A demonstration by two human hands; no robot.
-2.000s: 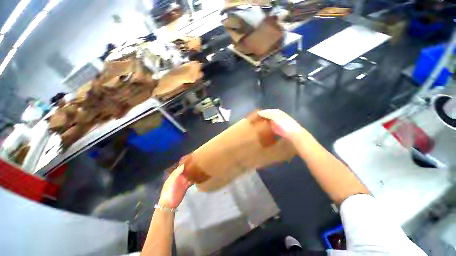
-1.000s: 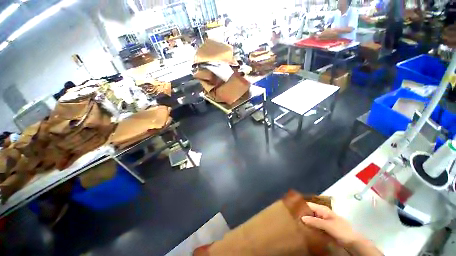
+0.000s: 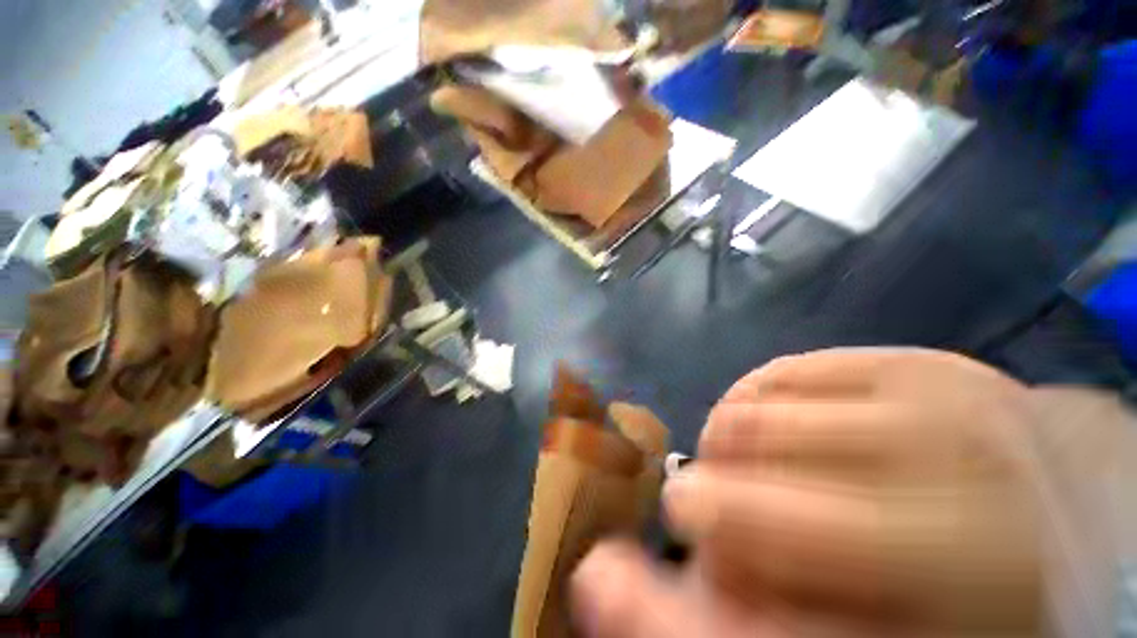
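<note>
A folded or rolled tan-brown bag panel (image 3: 567, 511) stands at the lower centre, with a darker brown patch at its top end. Its lower part is cut off by the bottom edge. My right hand (image 3: 873, 499) is large, very near the camera and blurred, with its fingers curled, just right of the panel. A blurred skin-coloured tip, seemingly its thumb, overlaps the panel's lower right side. Whether the hand grips the panel is not clear. A small white spot shows by the fingers. My left hand does not clearly show.
Brown panels (image 3: 293, 324) lie piled on a long table at the left. More brown pieces (image 3: 605, 162) are heaped on a small table at the back centre. A white-topped table (image 3: 860, 156) stands right of it. Blue bins (image 3: 256, 492) are under the left table and at the right edge.
The camera has moved and turned, so the tables look nearer. My right hand is much larger and closer to the camera. The panel now appears more upright and narrower, farther left.
</note>
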